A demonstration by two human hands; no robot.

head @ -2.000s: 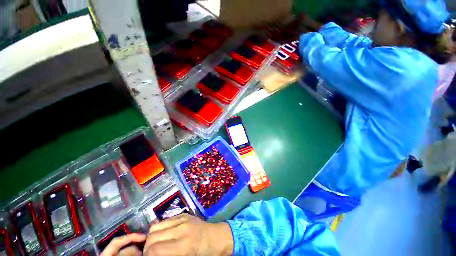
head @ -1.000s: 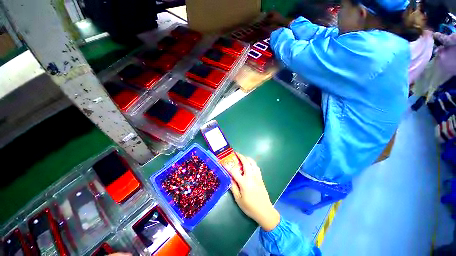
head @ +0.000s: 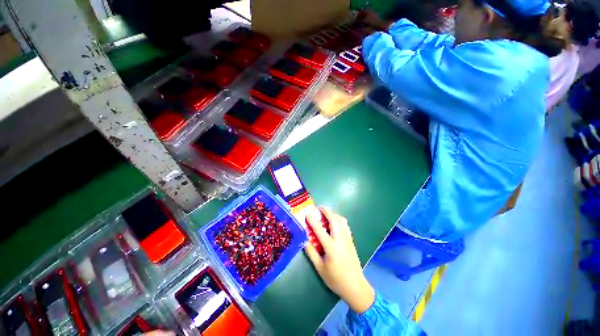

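An open flip phone (head: 287,180) lies on the green bench with its screen lit white. My right hand (head: 337,259) reaches in from the lower right, its fingers around and over the red keypad half. The blue parts bin (head: 212,254) stands just left of the phone, with a heap of small red parts (head: 253,239) in it. The near clear phone tray (head: 85,233) is at the lower left, with several red-and-black phones (head: 154,228). Only a fingertip of my left hand (head: 160,333) shows at the bottom edge; the rest is cut off.
Stacked filled phone trays (head: 268,147) stand beyond the chipped metal post (head: 108,108). A cardboard box (head: 299,16) is behind them. A person in a blue smock (head: 483,111) sits at the right, arms over flat red pieces with pale openings (head: 347,60). A blue stool (head: 421,252) is below.
My right hand has left the near tray and gone to the open phone. Since one second ago its fingers have shifted slightly over the keypad. My left hand has dropped almost out of view.
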